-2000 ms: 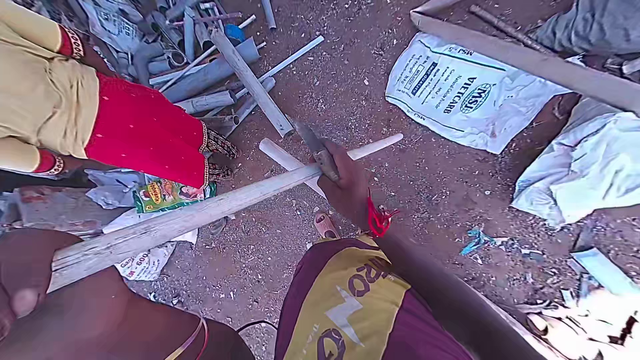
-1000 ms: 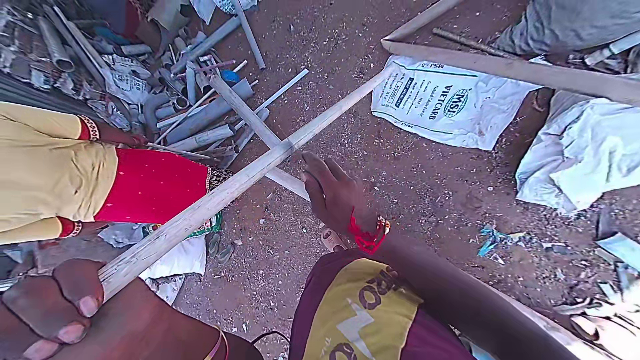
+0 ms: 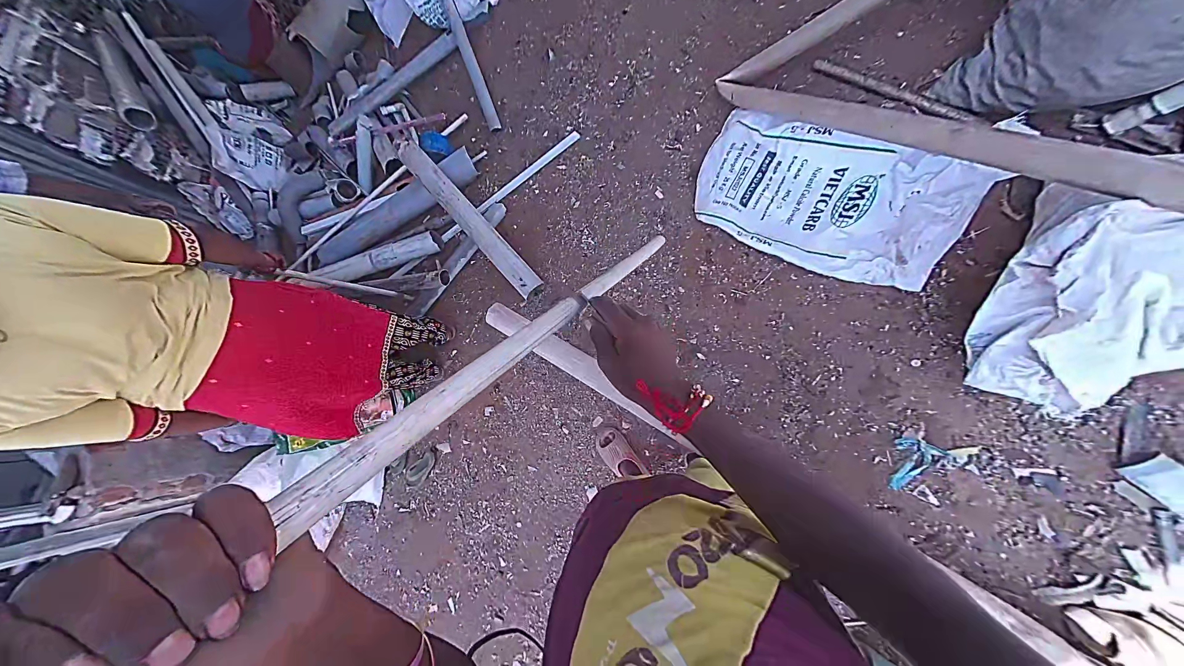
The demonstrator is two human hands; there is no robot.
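Note:
A long pale pipe, scuffed and greyish, runs from the lower left up to the centre right. My left hand is closed around its near part. My right hand, with a red thread at the wrist, is at the pipe near its far end. A dark thin edge shows between the fingers and the pipe; most of what that hand holds is hidden. Below, a second pale pipe crosses under the first, beside my right hand. A flat greyish length lies beyond, its end near the crossing.
Many grey pipes are heaped at upper left, beside a person in red and yellow. A printed white sack lies on the ground at right, under a long bar. White sheeting lies farther right.
My right hand has gone from a dark-bladed tool seen plainly on the pipe to a place near the pipe's far end. My left hand keeps its hold.

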